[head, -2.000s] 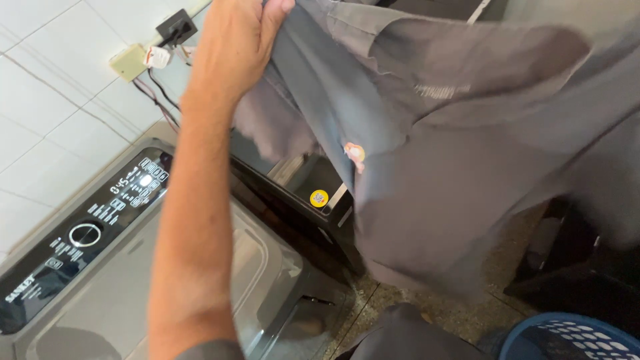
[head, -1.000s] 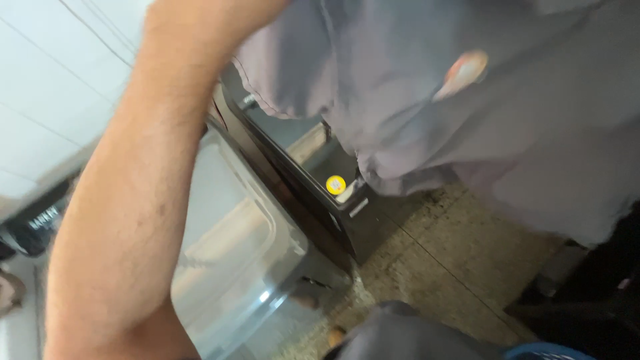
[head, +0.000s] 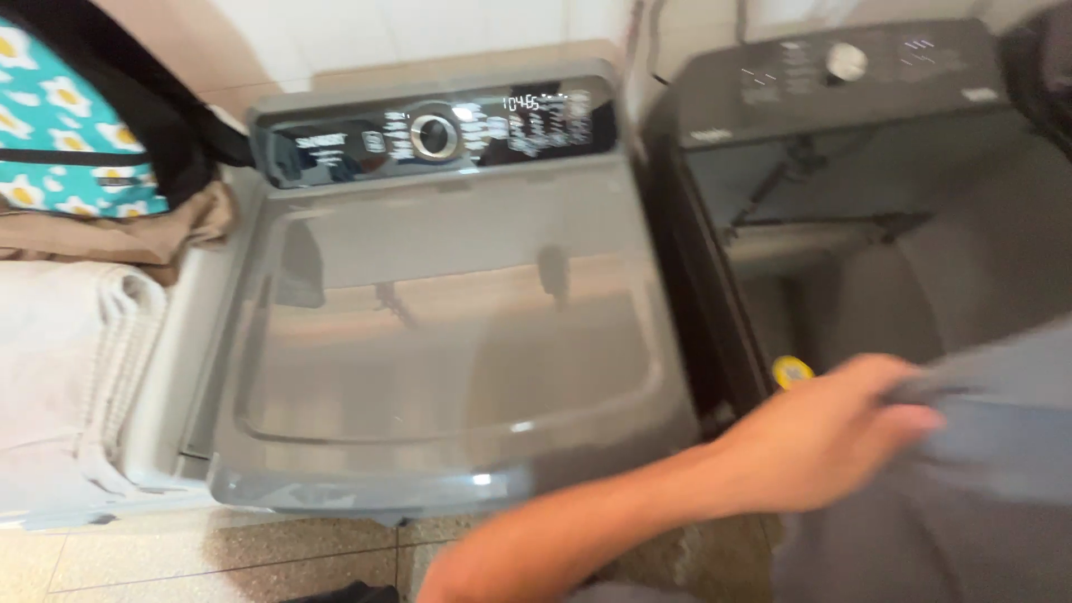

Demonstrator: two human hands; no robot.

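Observation:
My left hand [head: 825, 435] reaches in from the bottom, its fingers closed on the edge of a grey cloth garment [head: 997, 469] that hangs down at the lower right. Behind that hand stands a dark top-loading washing machine [head: 888, 285] with a round yellow sticker [head: 792, 372] near its front left corner. To the left is a grey washing machine [head: 456, 335] with its lid down, a control dial [head: 434, 136] and lit digits on the panel. My right hand is outside the view.
Folded white cloth [head: 63, 368] lies at the far left, beside the grey machine. Brown cloth [head: 109, 234] and a turquoise bag with a flower print [head: 71, 126] are above it. A dark cable runs up the wall behind the machines. The tiled floor [head: 209, 557] shows at the bottom.
The view has swung to show both washing machines and the things at the left. The garment, raised across the view earlier, is now at the lower right, and my left hand is lower, still on it.

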